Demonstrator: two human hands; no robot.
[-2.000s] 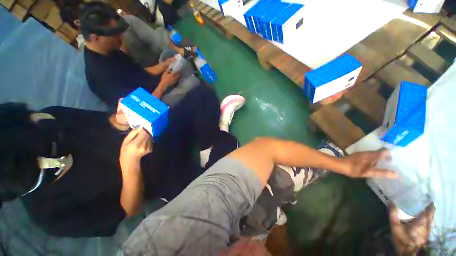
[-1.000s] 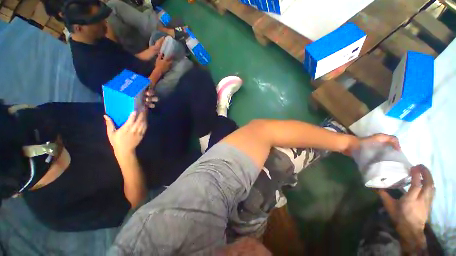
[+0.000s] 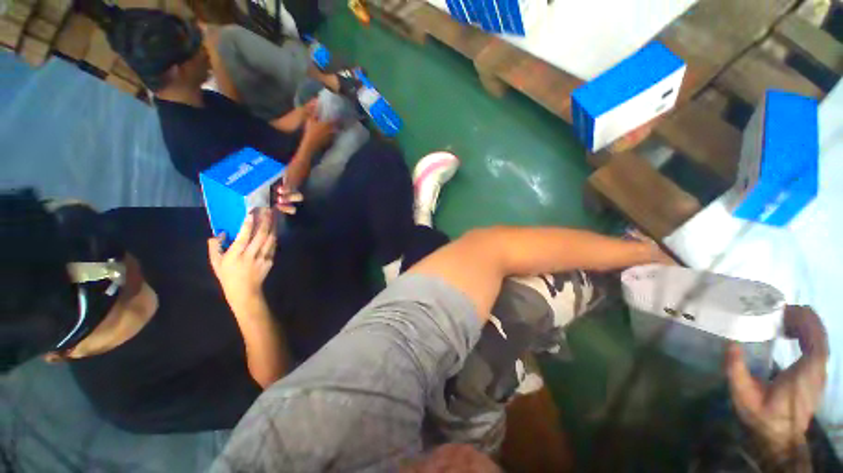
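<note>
A white oblong appliance [image 3: 702, 297] is at the right, its flat oval panel facing up, with small dark holes on the near side and a round pattern at the right end. A translucent housing [image 3: 689, 344] hangs below it. My left hand [image 3: 653, 252] reaches the appliance's far left side; its fingers are hidden behind it. My right hand [image 3: 781, 383] is around the right end, thumb in front and fingers curled behind.
Blue and white cartons stand on the pallet [image 3: 629, 97] and white covering [image 3: 776, 157]. More cartons show at the top. A neighbour at left holds a carton [image 3: 242, 189]; another person [image 3: 222, 120] sits beyond. My camouflage-clad leg [image 3: 545, 309] is over the green floor.
The appliance has been turned between my hands, so its long oval panel now shows. My right hand has moved to its right end. The neighbour's carton has turned slightly.
</note>
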